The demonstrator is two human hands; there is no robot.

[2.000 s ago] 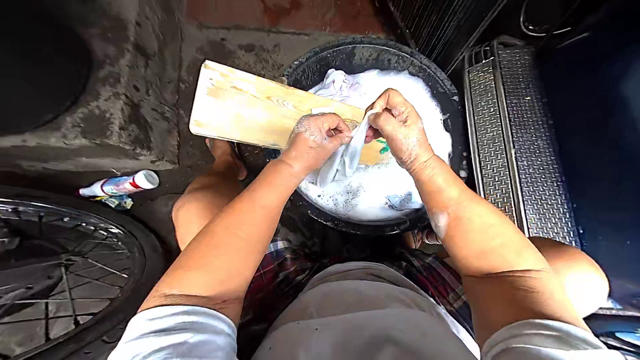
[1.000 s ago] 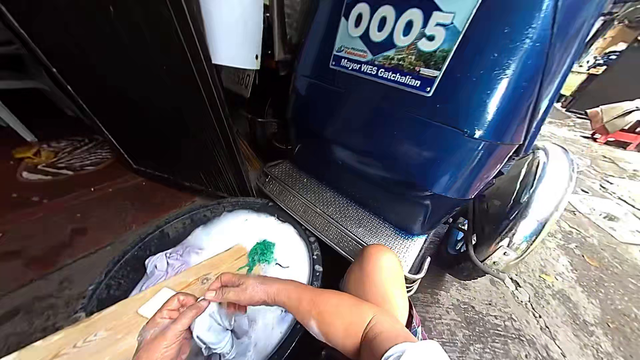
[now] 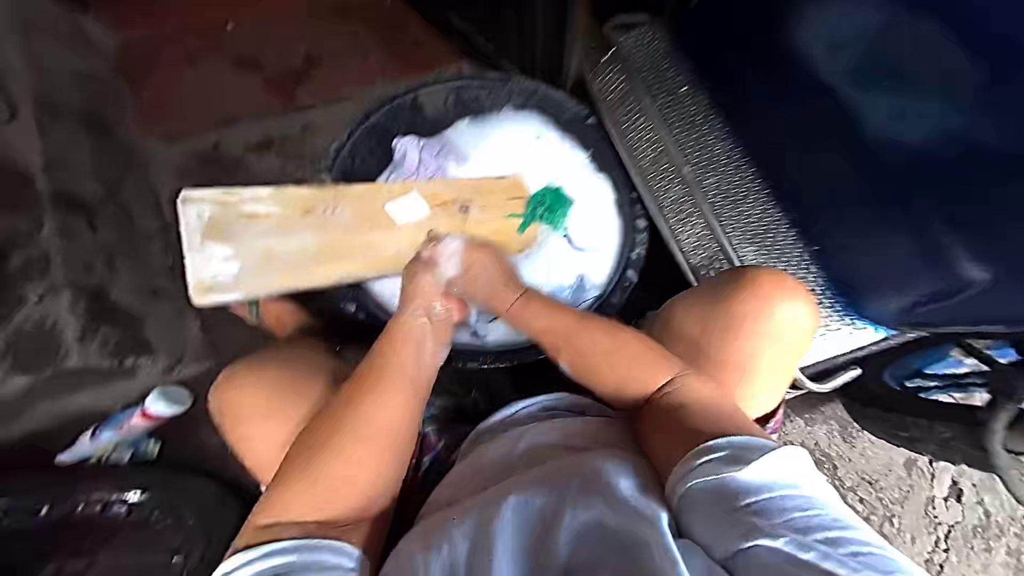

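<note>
My left hand (image 3: pixel 430 280) and my right hand (image 3: pixel 482 274) are together over the near edge of a wooden board (image 3: pixel 296 232), both closed on a small whitish cloth (image 3: pixel 450 254) that is blurred and mostly hidden by the fingers. The board lies slanting across the left side of a round black tub (image 3: pixel 632 248) full of white suds (image 3: pixel 520 148). A white piece, possibly soap (image 3: pixel 407 207), rests on the board. Green netting or mesh (image 3: pixel 547 208) is at the board's right end. Pale purple cloth (image 3: pixel 418 157) lies in the suds behind the board.
A metal tread-plate step (image 3: pixel 680 152) of a dark blue vehicle (image 3: pixel 880 160) stands right of the tub. At the lower left lie a white and red bottle or tube (image 3: pixel 128 424) and a dark tire (image 3: pixel 120 520). My knees flank the tub; a wheel (image 3: pixel 944 384) is at the right.
The view has swung from the vehicle back down over the tub. My hands, apart with cloth stretched between them two seconds ago, are now pressed together with the cloth bunched.
</note>
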